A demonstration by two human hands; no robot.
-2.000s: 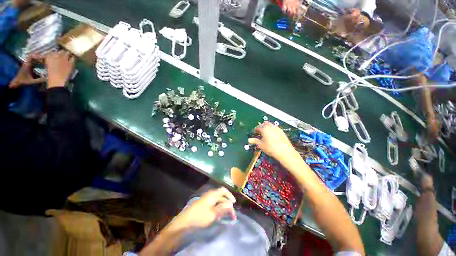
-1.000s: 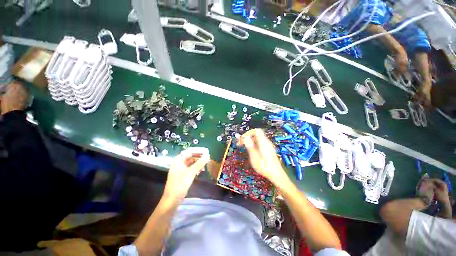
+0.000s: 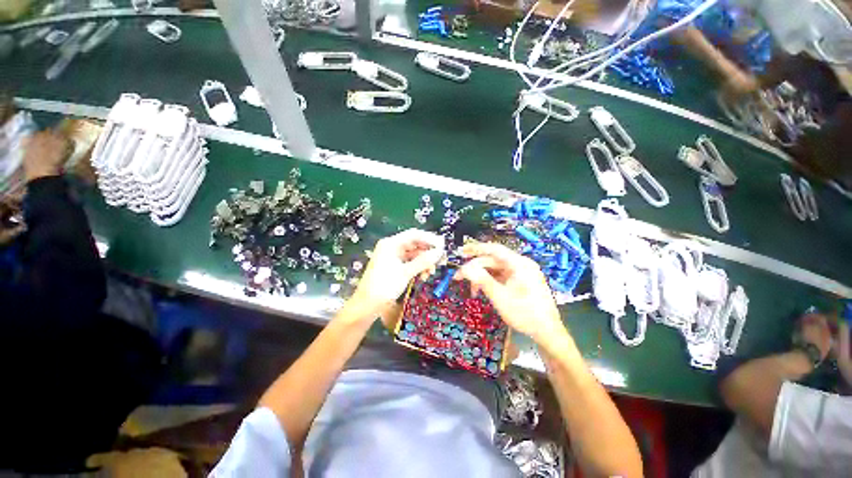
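Note:
My left hand (image 3: 400, 271) and my right hand (image 3: 509, 285) meet above a shallow cardboard box (image 3: 505, 355) densely filled with red and blue-grey small pieces (image 3: 448, 327). A single blue cylinder (image 3: 444, 283) slants down at my right fingertips and looks pinched there. My left thumb and finger are closed together just beside it. Whether they hold a small part is too blurred to tell. Loose blue cylinders (image 3: 559, 252) are heaped right of my right hand. A few small pale and dark parts (image 3: 447, 213) lie behind my hands.
Metal parts with white discs (image 3: 290, 229) are heaped at left, beside stacked white housings (image 3: 149, 159). White oval-framed units (image 3: 663, 280) are piled at right; others lie beyond the pale strip. A metal upright (image 3: 266, 75) rises at the back. White cables (image 3: 560, 65) hang overhead. Workers sit both sides.
My left hand has moved right and up to meet my right hand over the box. The blue cylinder now shows at my right fingertips. The view has swung right since the first frame.

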